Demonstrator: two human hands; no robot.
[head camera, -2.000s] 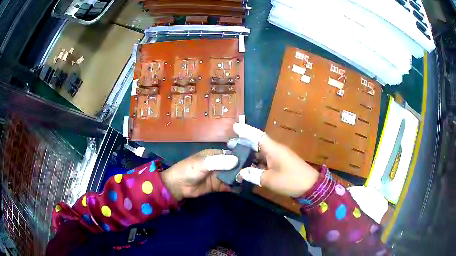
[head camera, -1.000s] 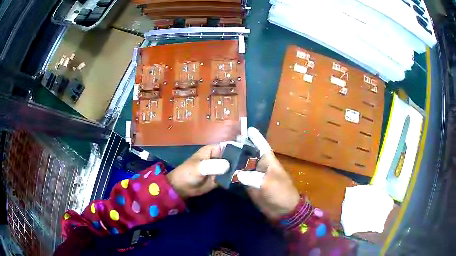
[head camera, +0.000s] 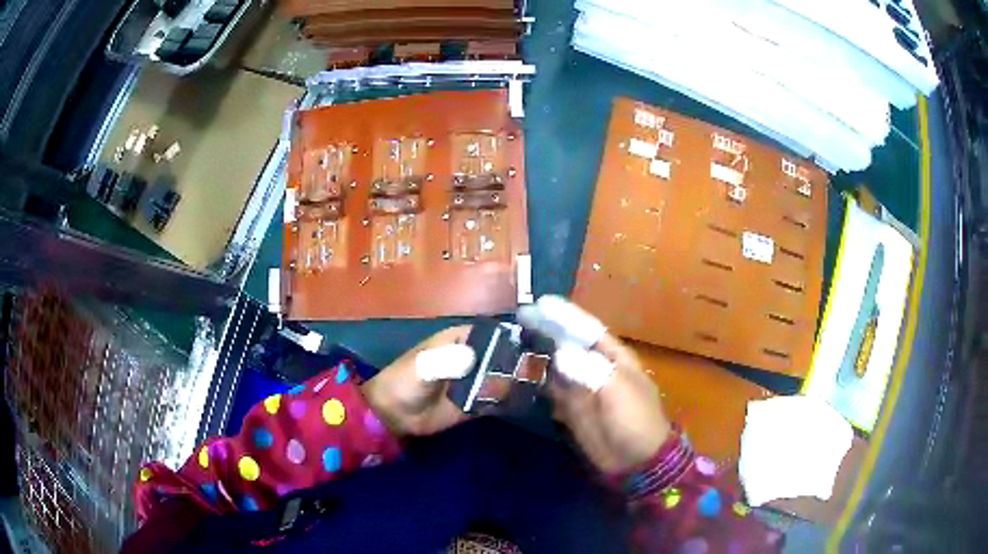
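A small dark part (head camera: 503, 371) with reddish-brown faces and a light line across it is held between my hands, just below the assembly jig. My left hand (head camera: 420, 387) grips its left side, a white finger cot on the thumb. My right hand (head camera: 607, 390), slightly blurred, is at its right side, with white cots on the fingers; whether it grips the part is hard to tell. The orange-brown assembly jig (head camera: 401, 290) lies flat ahead, with metal pins and nests in three columns.
A flat bakelite plate (head camera: 650, 287) with pale pads lies to the right. Behind are blister trays (head camera: 737, 81) and a jig stack (head camera: 412, 24). A knife (head camera: 867, 325), wiping cloth (head camera: 796, 449), tan board (head camera: 206, 141) with small parts and grey tray (head camera: 152, 43) surround the work.
The dark part has been turned, so its reddish-brown faces and light line now show. My right fingers have shifted over its right side. The jig and plate stay in place.
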